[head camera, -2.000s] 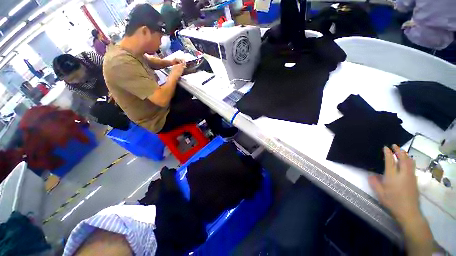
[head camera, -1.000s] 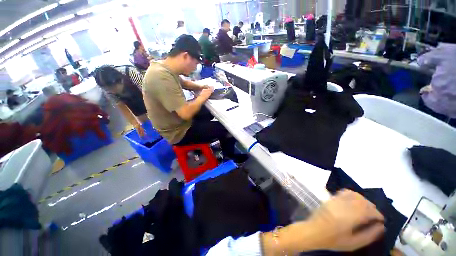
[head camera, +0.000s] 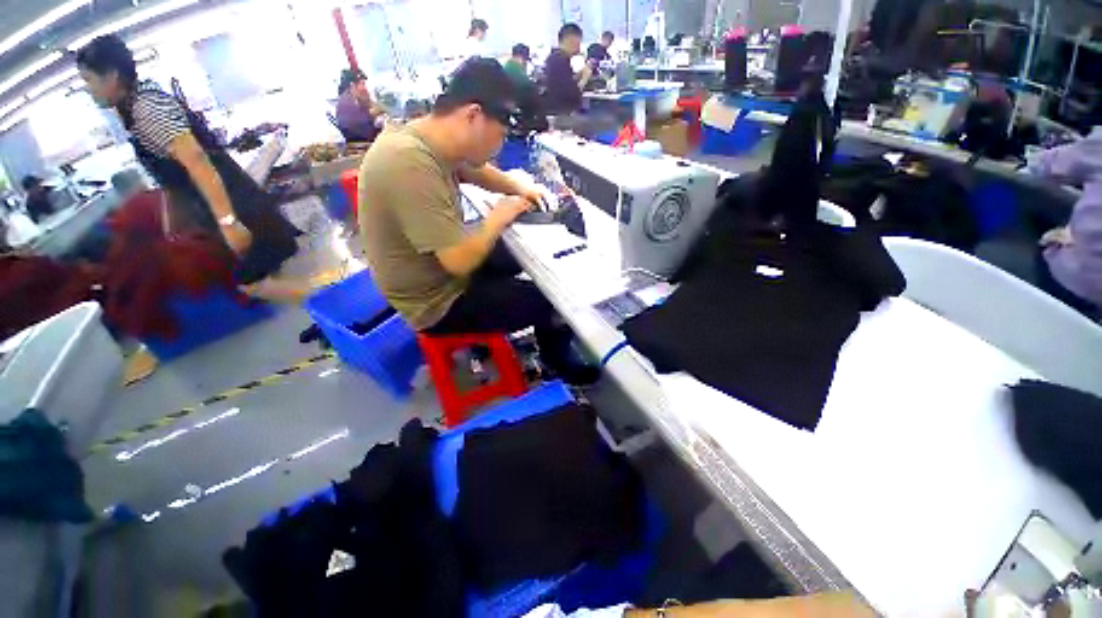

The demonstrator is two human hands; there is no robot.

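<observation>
A large black garment pile (head camera: 755, 320) with a small white label lies on the white sewing table (head camera: 894, 423). Part of the sewing machine (head camera: 1045, 567) shows at the lower right corner. One forearm of mine, with a pale striped cuff, crosses the bottom edge; its hand is cut off by the edge. My other hand is not in the picture. What the hands hold, if anything, is hidden.
Blue totes (head camera: 544, 483) full of black pieces stand beside the table. A seated person (head camera: 423, 217) works at another machine (head camera: 641, 199). A red stool (head camera: 471, 368) and a blue bin (head camera: 369, 326) are on the floor. Another person (head camera: 181, 157) stands at left.
My forearm has moved down, and the hand has left the picture. The black piece near the machine is no longer in view. The bending person at left now stands upright.
</observation>
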